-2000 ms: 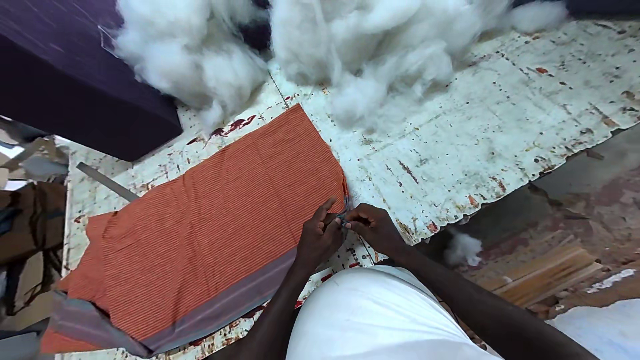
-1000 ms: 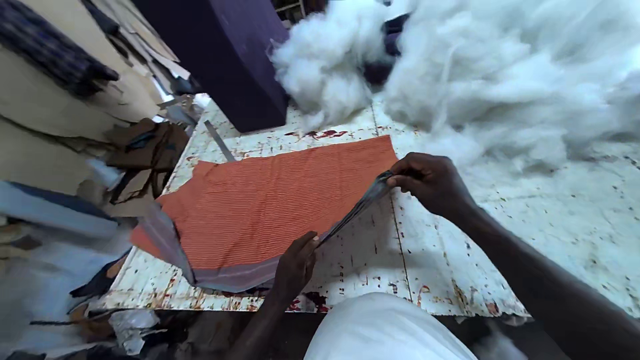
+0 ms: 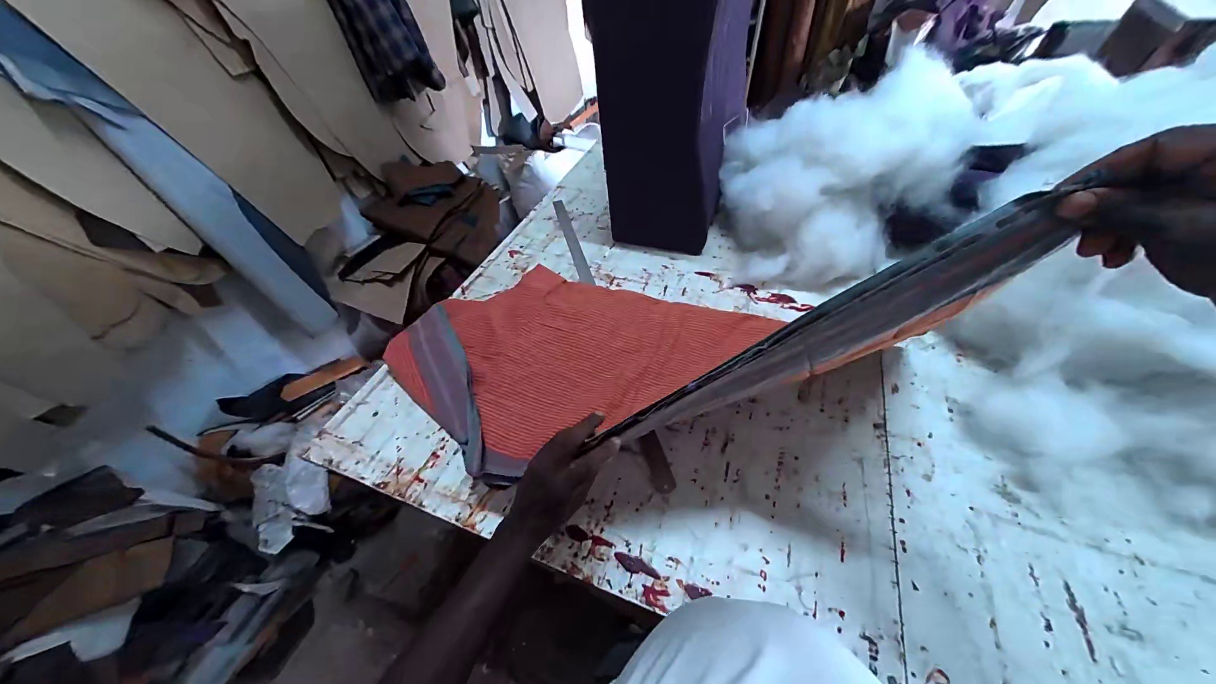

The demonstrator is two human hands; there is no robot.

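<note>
An orange striped fabric piece [image 3: 608,351] with a grey border lies partly on the white, stained table [image 3: 788,484]. Its dark grey edge [image 3: 836,332] is stretched taut and rises toward the upper right. My right hand [image 3: 1159,204] pinches the raised end of that edge at the right side of the view. Lower down, my left hand [image 3: 565,470] grips the same edge near the table's front. A flat metal strip [image 3: 573,242] pokes out behind the fabric, and a dark flat end [image 3: 655,463] shows beneath it beside my left hand.
Fluffy white fibre stuffing [image 3: 836,161] is heaped at the back and right. A dark purple upholstered block [image 3: 660,123] stands at the table's back. Brown pattern sheets [image 3: 237,104] hang at the left, above heaped scraps [image 3: 95,560] on the floor.
My hands, close together two seconds ago, are now far apart along the fabric's edge. My right hand has lifted its end off the table. The view has swung left.
</note>
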